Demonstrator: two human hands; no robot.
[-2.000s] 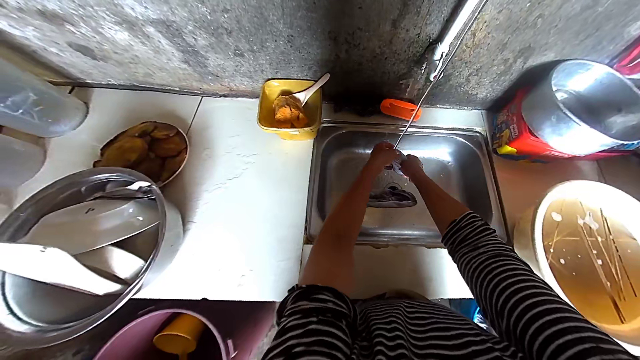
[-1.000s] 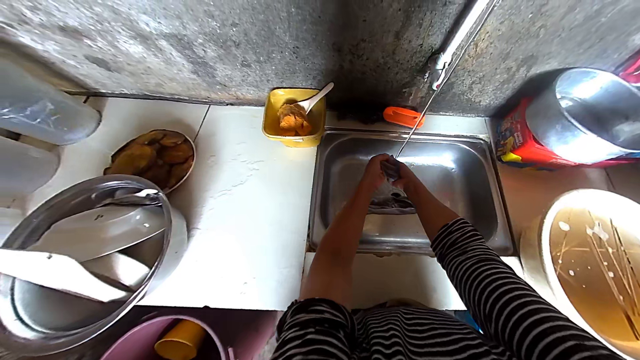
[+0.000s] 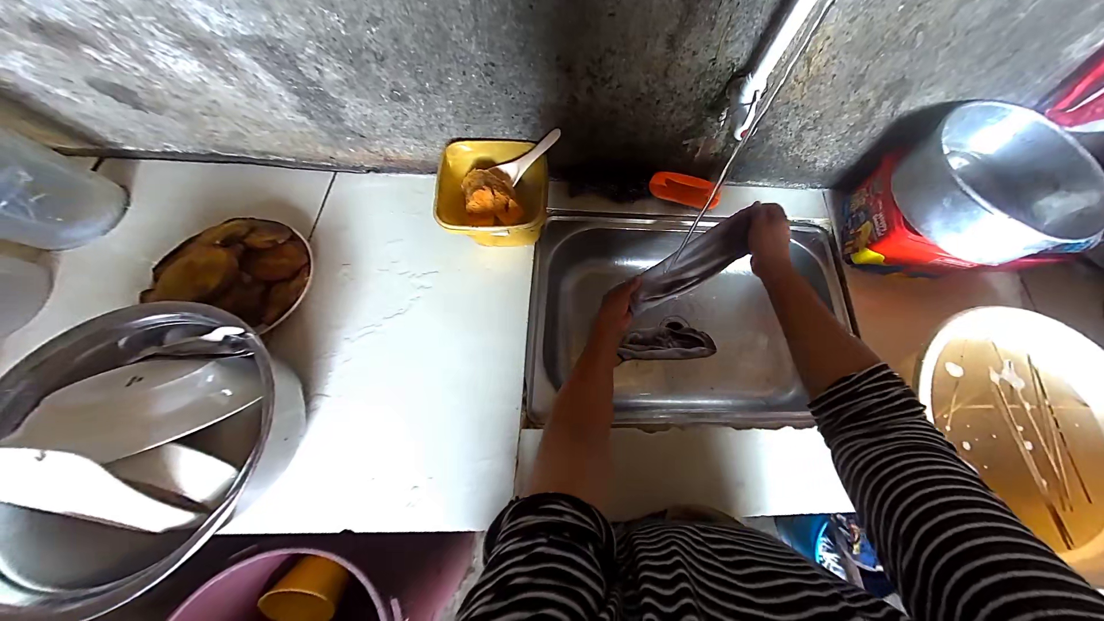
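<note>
A wet grey cloth (image 3: 694,266) is stretched between my two hands over the stainless steel sink (image 3: 690,412). My left hand (image 3: 617,309) grips its lower end near the sink's left side. At the upper right, my right hand (image 3: 768,235) is closed on the other end. A thin stream of water (image 3: 729,164) from the white pipe (image 3: 755,95) runs down onto the stretched cloth. Below it, a second dark, crumpled piece of cloth (image 3: 668,340) lies on the sink floor.
Behind the sink lies an orange object (image 3: 681,189). To the left are a yellow tub (image 3: 492,231) with a spoon, a bowl of browned food (image 3: 302,289) and a large metal pot (image 3: 280,431). A metal pot (image 3: 940,203) and a pale basin (image 3: 936,362) stand right.
My hands were close together on bunched cloth; now they are apart with it stretched between them. My right hand has moved up and to the right.
</note>
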